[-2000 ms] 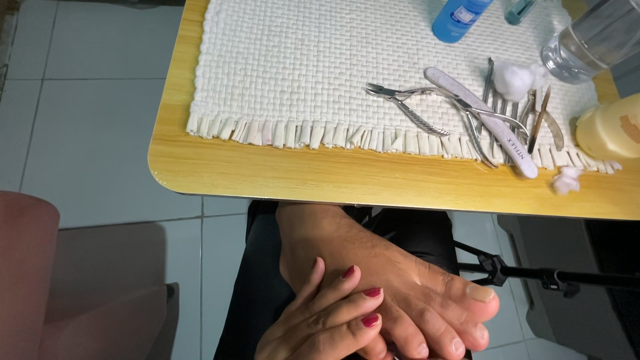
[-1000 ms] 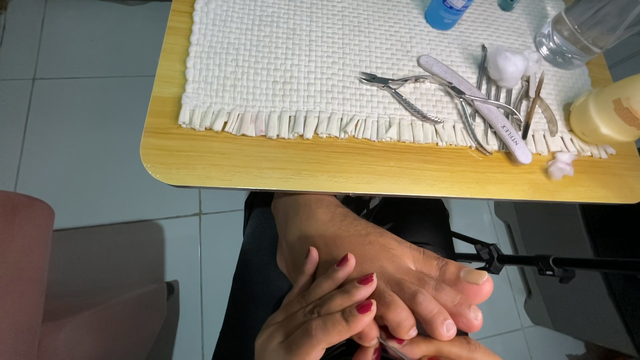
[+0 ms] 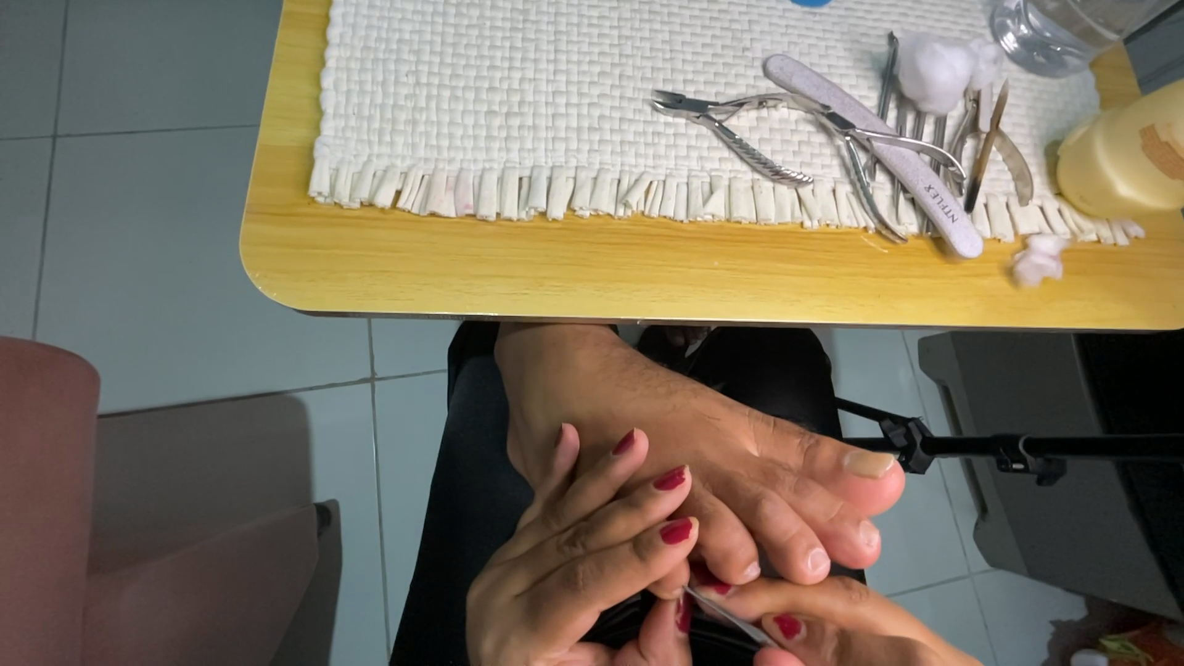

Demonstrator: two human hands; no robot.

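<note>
A bare foot (image 3: 721,453) rests across dark-clothed legs, its toes pointing right. My left hand (image 3: 583,564), with red nails, lies on the foot's near side, its thumb and fingers around the smallest toe (image 3: 671,581). My right hand (image 3: 842,620) is just below the toes and grips a thin metal nail tool (image 3: 731,618), whose tip is at the smallest toe. On the table, cuticle nippers (image 3: 726,125), a lilac nail file (image 3: 874,153), a second pair of metal nippers (image 3: 856,134), slim metal tools and a cotton ball (image 3: 934,72) lie together on a white woven mat (image 3: 518,102).
The wooden table's edge (image 3: 592,277) runs just beyond the foot. At its right stand a clear container of liquid (image 3: 1054,32) and a yellowish bottle (image 3: 1128,153), near a used cotton piece (image 3: 1039,259). A black stand (image 3: 971,449) is at right, a reddish-brown seat (image 3: 42,499) at left.
My right hand has come in from below, bringing the thin metal tool to the smallest toe. My left hand stays on the foot.
</note>
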